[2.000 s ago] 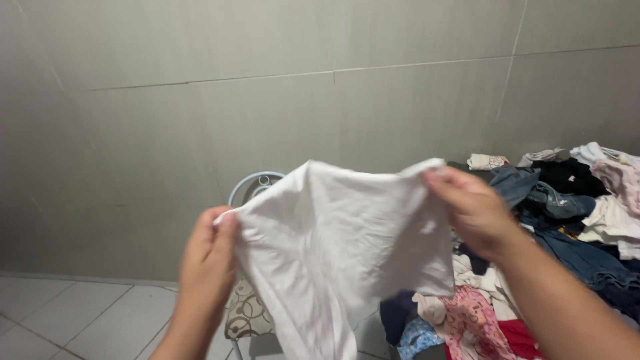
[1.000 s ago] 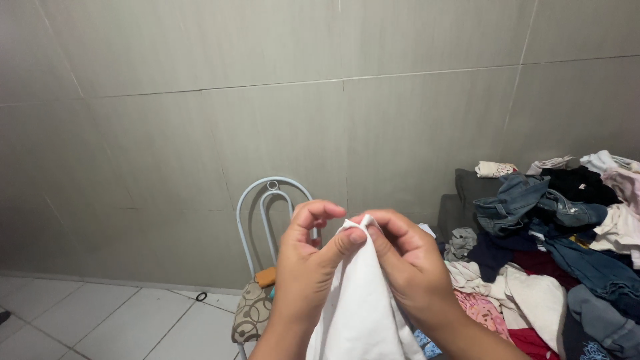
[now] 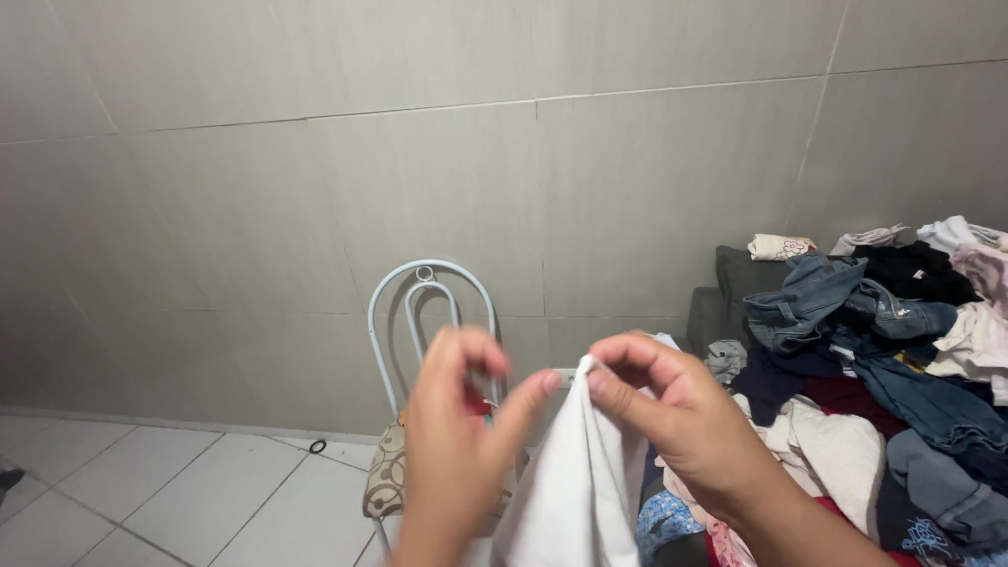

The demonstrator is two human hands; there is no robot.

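Note:
A white cloth garment (image 3: 579, 488) hangs in folds from my right hand (image 3: 669, 417), whose thumb and fingers pinch its gathered top edge. My left hand (image 3: 465, 441) is just left of that pinched point, off the fabric, with its thumb and fingers apart. The lower part of the garment runs out of the bottom of the view, so its full shape is hidden.
A white metal chair (image 3: 378, 342) with a patterned seat (image 3: 386, 476) stands near the tiled wall. At right, a large pile of clothes (image 3: 906, 394) lies on a dark grey sofa (image 3: 705, 315). A small black ring (image 3: 317, 446) lies on the floor tiles.
The garment was spread between both hands, then its edges were brought together. My left hand has since let go and moved left, while my right hand keeps its pinch.

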